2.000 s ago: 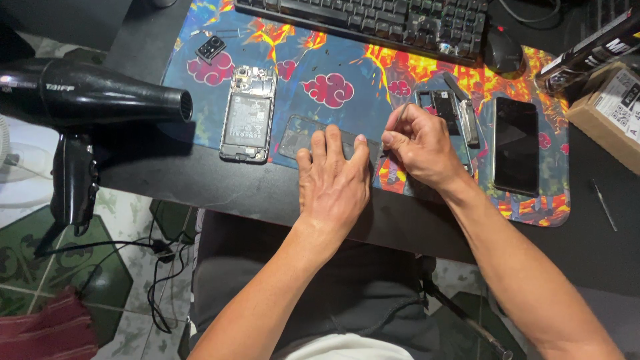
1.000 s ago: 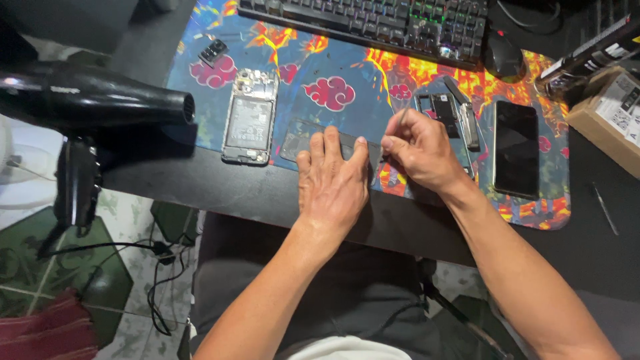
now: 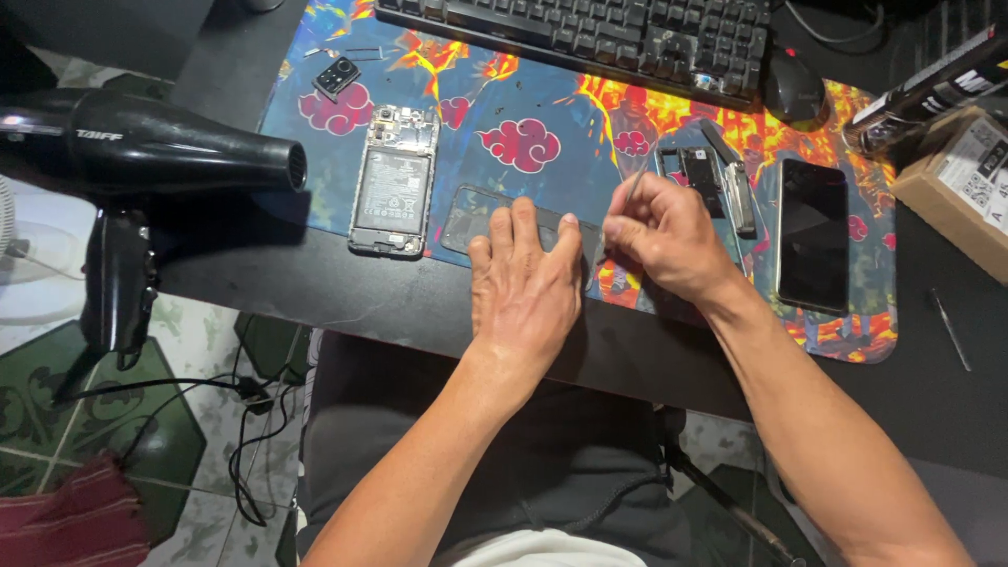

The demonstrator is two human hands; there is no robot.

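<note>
My left hand (image 3: 529, 276) lies flat, fingers spread, on a dark translucent phone panel (image 3: 466, 220) near the mat's front edge. At the panel's right end my right hand (image 3: 661, 232) pinches a thin metal tool (image 3: 636, 185), its lower tip by the panel's edge. Left of the panel lies an opened phone (image 3: 394, 185) with its battery and circuit board showing. Beyond my right hand are a phone frame part (image 3: 699, 169) and a narrow dark part (image 3: 739, 201), partly hidden. A phone with a dark screen (image 3: 813, 236) rests farther right.
A hair dryer (image 3: 181, 142) lies at the left, its nozzle toward the opened phone. A camera cover (image 3: 336, 77) is on the patterned mat (image 3: 583, 169). Behind are a keyboard (image 3: 583, 39) and a mouse (image 3: 794, 87). A cardboard box (image 3: 937, 185), a can (image 3: 906, 98) and a thin tool (image 3: 951, 329) are at right.
</note>
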